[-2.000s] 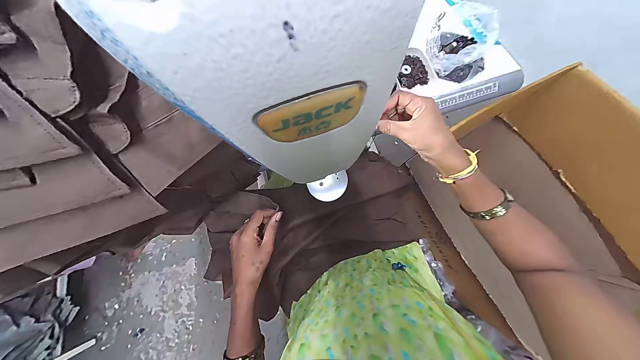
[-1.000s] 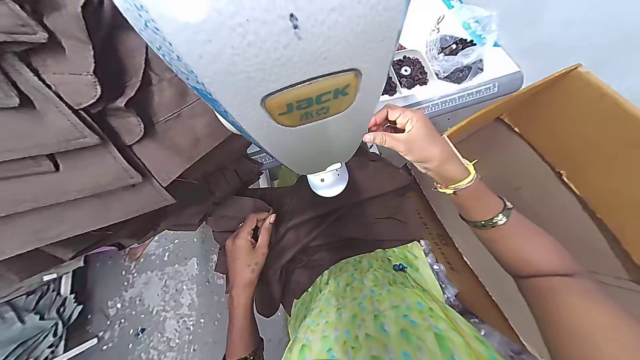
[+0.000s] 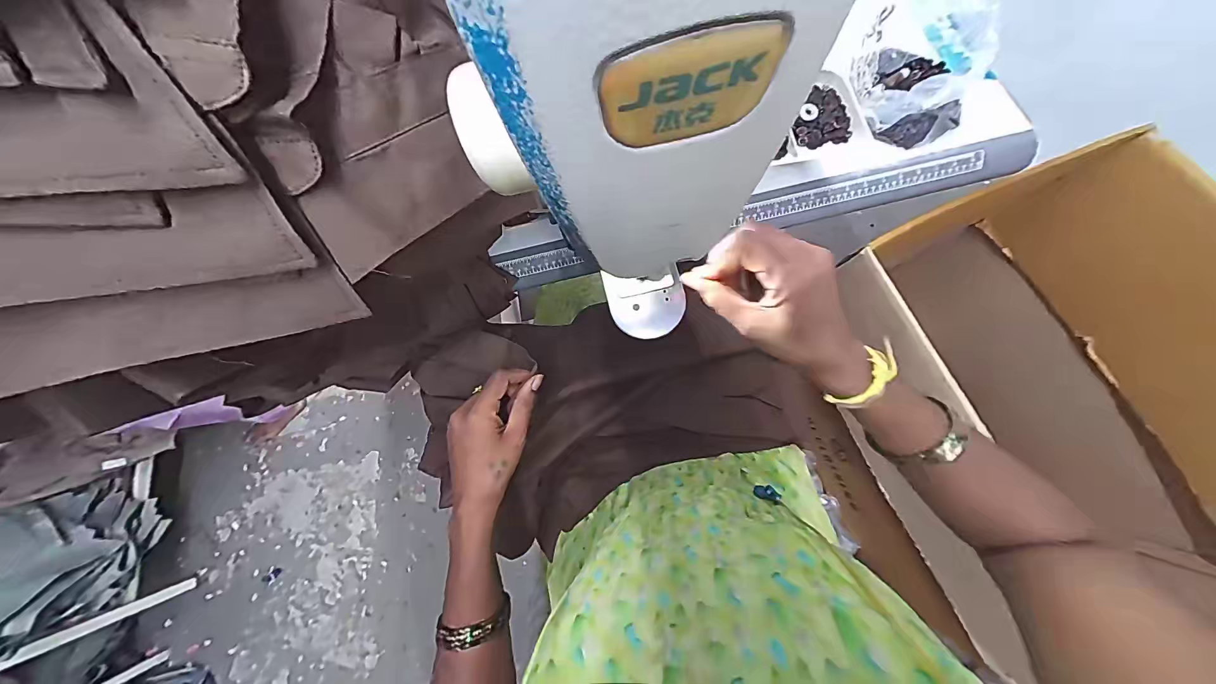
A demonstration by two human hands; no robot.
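A white Jack sewing machine head stands in front of me, its rounded white foot cover at the lower end. Brown fabric lies beneath it and over my lap. My left hand pinches the edge of this fabric between thumb and fingers, left of the machine. My right hand is at the right side of the foot cover, thumb and fingertips pressed together; whether something small is between them cannot be told.
Stacked brown garment pieces fill the upper left. An open cardboard box stands at the right. Behind the machine, a tray of dark buttons and a plastic bag lie on the machine table. Dark cloth is piled at the lower left.
My right hand has come down and left from beside the machine head to the foot cover. My left hand stays at the fabric edge. The view has shifted slightly.
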